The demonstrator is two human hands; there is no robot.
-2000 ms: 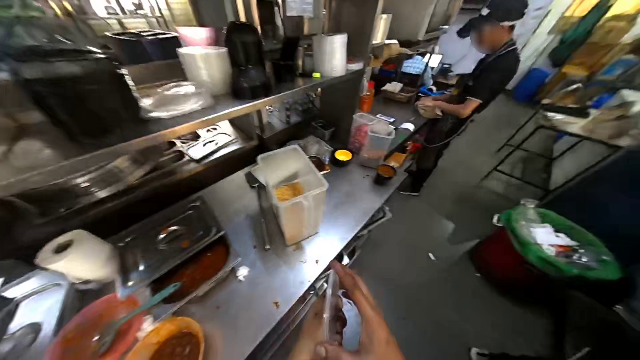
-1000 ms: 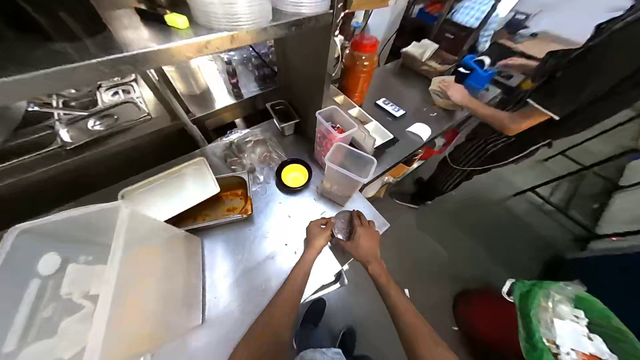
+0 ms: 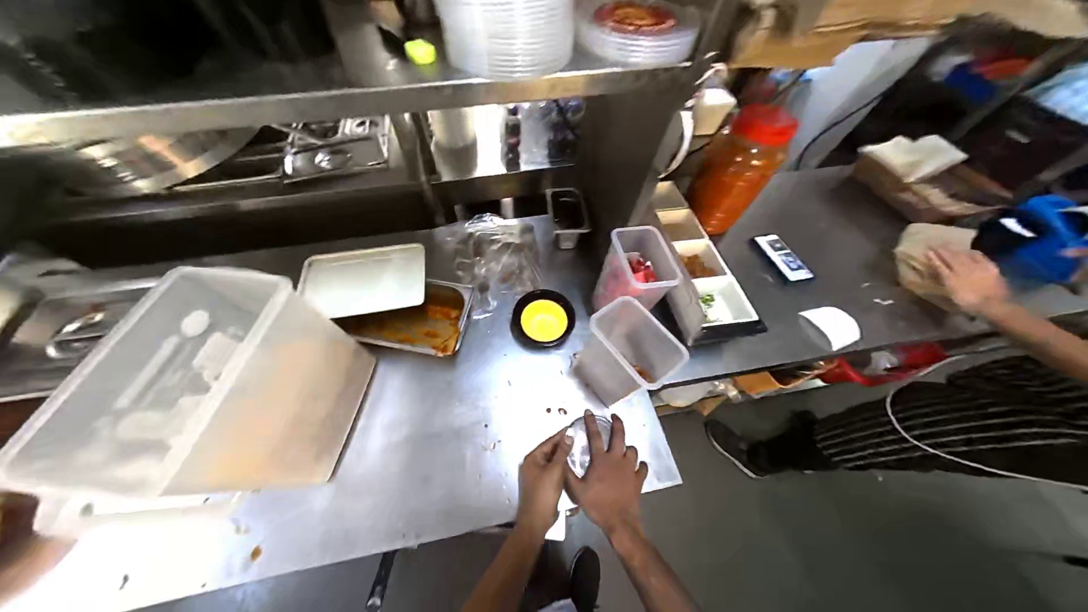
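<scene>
My left hand [image 3: 544, 480] and my right hand [image 3: 610, 476] both hold a small round clear plastic tub [image 3: 585, 446] at the near edge of the steel counter. The right hand's fingers lie over its top; the left hand grips its side. Just beyond it stands a tilted clear square container [image 3: 633, 353] with a little food at its bottom. Another clear container [image 3: 637, 268] with red pieces is behind that. A black bowl with yellow contents [image 3: 544, 320] sits to the left.
A large translucent bin [image 3: 255, 399] stands at left, a partly covered steel pan [image 3: 442, 319] behind it. An overhead shelf [image 3: 340, 102] carries stacked plastic lids [image 3: 508, 34]. At right are a sectioned tray [image 3: 722, 297], a red-lidded jar [image 3: 739, 170], a phone [image 3: 784, 257] and a co-worker's hand [image 3: 969, 276].
The view has swung far over since the first frame. My hands were held out off the counter's edge with a clear plastic item; now they hold the tub at the counter. At far left, a blurred hand has appeared.
</scene>
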